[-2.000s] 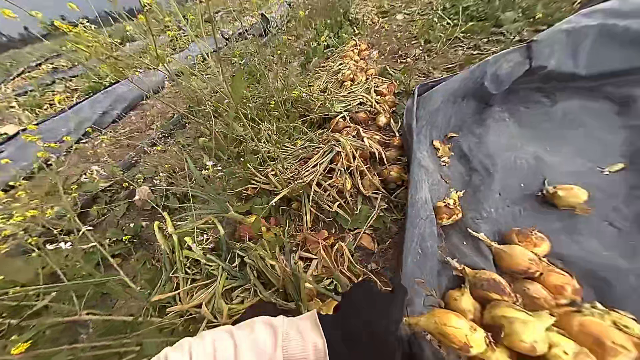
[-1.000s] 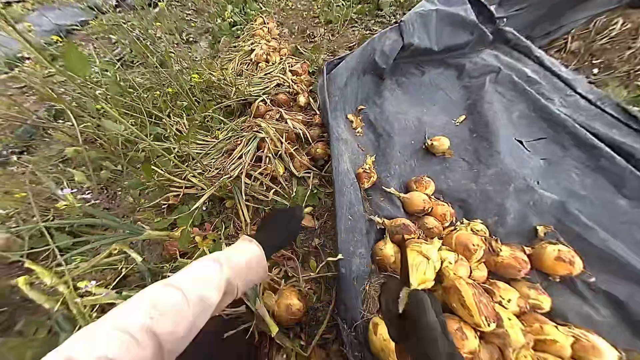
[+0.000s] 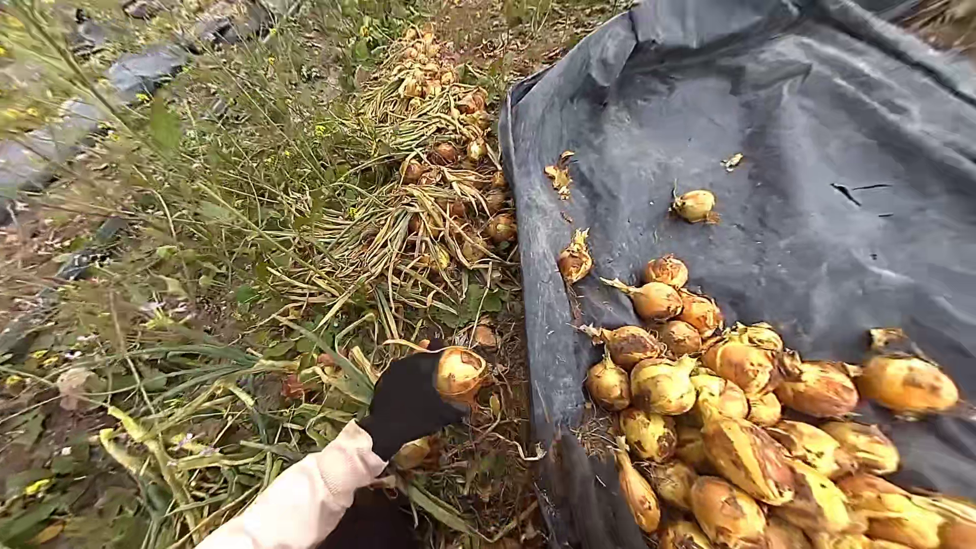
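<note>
My left hand [image 3: 412, 396], in a black glove below a pale sleeve, grips a yellow onion [image 3: 460, 374] above the weedy soil, left of the dark plastic sheet [image 3: 534, 328]. Another onion [image 3: 415, 453] lies just under that hand. A blurred dark shape at the sheet's near left edge appears to be my gloved right hand [image 3: 591, 488]; its fingers cannot be made out. Beside it, a heap of onions [image 3: 724, 511] with dry skins and short necks covers the near part of the sheet.
A row of onions with dried leaves [image 3: 427, 206] runs away along the sheet's left side. A single onion [image 3: 694, 206] lies farther up on the sheet. Weeds and green stalks [image 3: 191, 358] fill the left, with another strip of dark sheeting [image 3: 145, 69] beyond.
My left hand now has an onion in it; a second ago no onion showed in it. My right hand, over the heap a second ago, appears lower at the sheet's edge.
</note>
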